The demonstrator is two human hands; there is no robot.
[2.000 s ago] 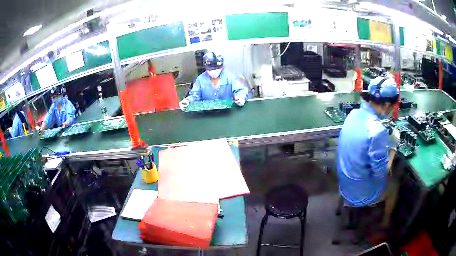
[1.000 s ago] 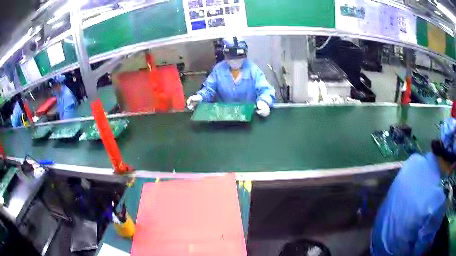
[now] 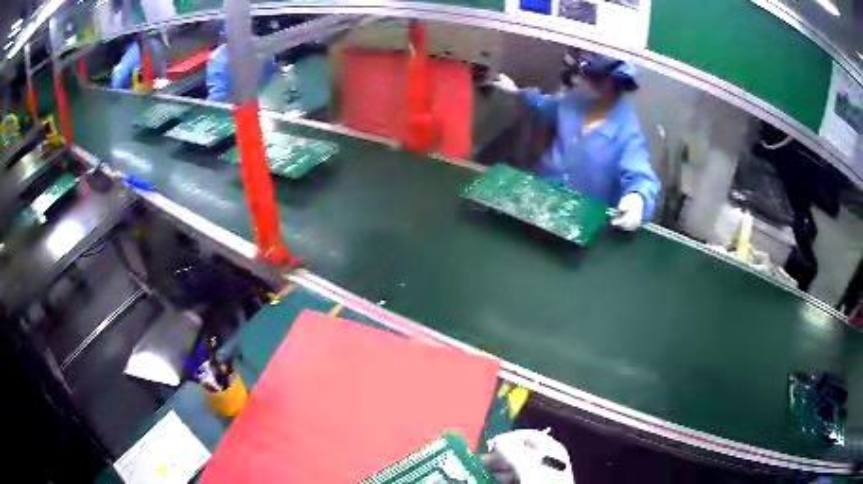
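Note:
My right hand (image 3: 532,456), in a white glove, shows at the bottom edge, partly cut off and blurred. It grips the right end of a green circuit board (image 3: 426,463); only a corner of the board is in view. The board is over the front part of a flat red-pink foam sheet (image 3: 364,378) on the bench; whether it touches the sheet I cannot tell. My left hand is not in view.
A yellow pen holder (image 3: 227,395) and a white paper (image 3: 163,452) are left of the sheet. The green conveyor belt (image 3: 407,236) carries several boards. Across it, a person in blue has a gloved hand at a board (image 3: 541,201). A red-wrapped post (image 3: 255,180) stands at the near rail.
The view has turned and moved closer to the bench. My right hand and a board have come in at the bottom. The person opposite has one hand off the board, raised towards the red panel.

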